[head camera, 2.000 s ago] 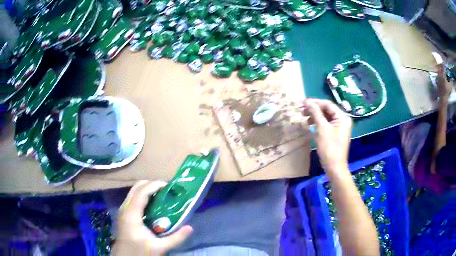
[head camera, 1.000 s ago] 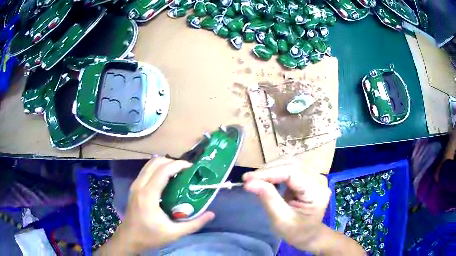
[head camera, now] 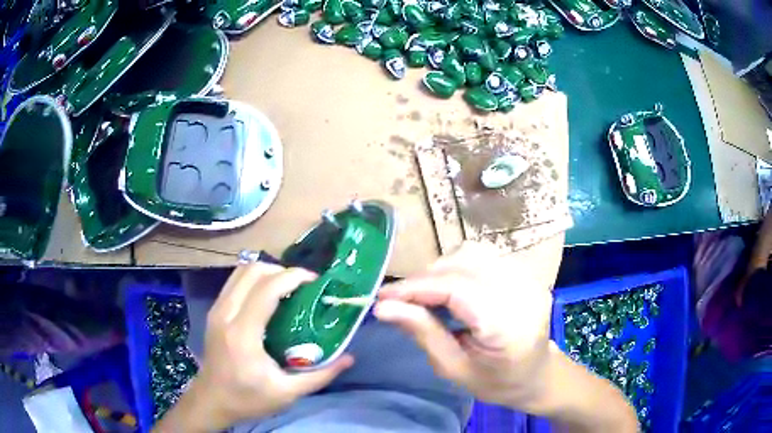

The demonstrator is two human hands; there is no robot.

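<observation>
A glossy green car body moulding (head camera: 354,254) with a pale silver rim and a red-and-white lamp is tilted over my lap. My left hand (head camera: 254,338) grips its left side and lower end. My right hand (head camera: 474,330) pinches a thin pale glue stick (head camera: 349,300), whose tip is at the green surface near the middle of the body. The glue itself cannot be made out. A small white oval glue dish (head camera: 504,171) sits on the stained brown glue board (head camera: 438,196) beyond my right hand.
Small green parts (head camera: 474,51) are heaped at the back. Car bodies (head camera: 144,161) are stacked at left, and one body (head camera: 650,161) lies on the green bench top at right. Blue bins (head camera: 684,338) of small parts stand below the bench. A person's arm (head camera: 758,279) shows at far right.
My right hand has come from the glue board to the held body with the stick, and its tip has shifted slightly upward. Another green body has appeared at the far left edge.
</observation>
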